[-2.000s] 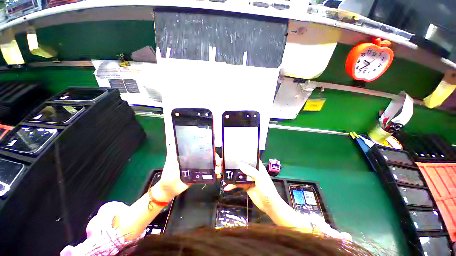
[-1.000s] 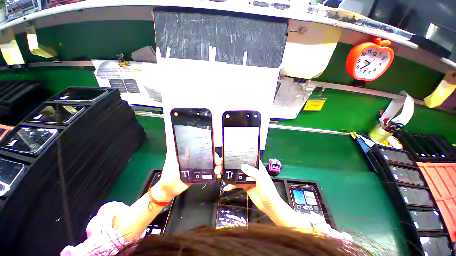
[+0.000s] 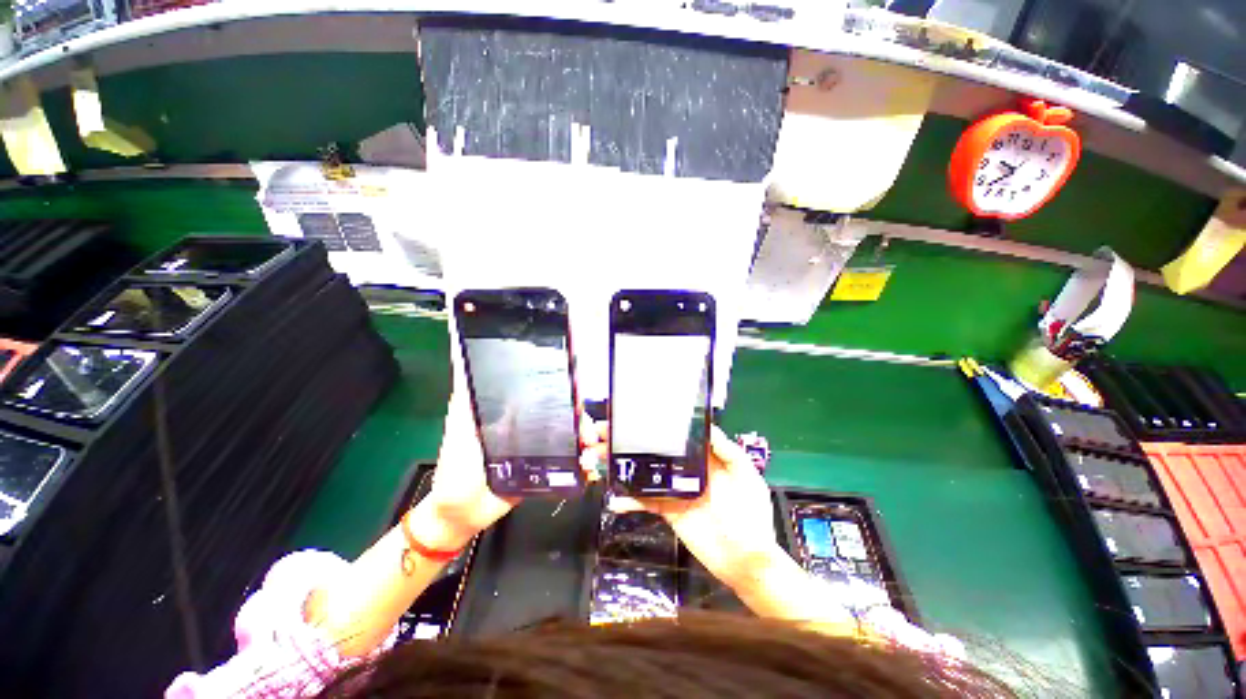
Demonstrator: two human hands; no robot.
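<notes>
My left hand (image 3: 465,498) holds a smartphone (image 3: 522,396) upright by its lower part. My right hand (image 3: 727,516) holds a second smartphone (image 3: 661,396) beside it, a small gap between them. Both screens show a pale camera view with controls along the bottom. Behind them stands the white camera test chart (image 3: 594,232), with its dark chart backing board (image 3: 601,103) visible above. A black phone tray (image 3: 526,576) lies below my hands, with phones in some slots, partly hidden by my arms and hair.
Stacked trays (image 3: 232,396) with phones on top stand at left. A row of black trays (image 3: 1114,526) and an orange-red tray (image 3: 1209,498) lie at right. A pen cup (image 3: 1041,363), red clock (image 3: 1014,167) and small pink-purple object (image 3: 753,448) also show.
My right thumb has moved off the right phone's screen to its right edge. The left phone has shifted slightly left, and the right phone slightly up. The gap between them is wider.
</notes>
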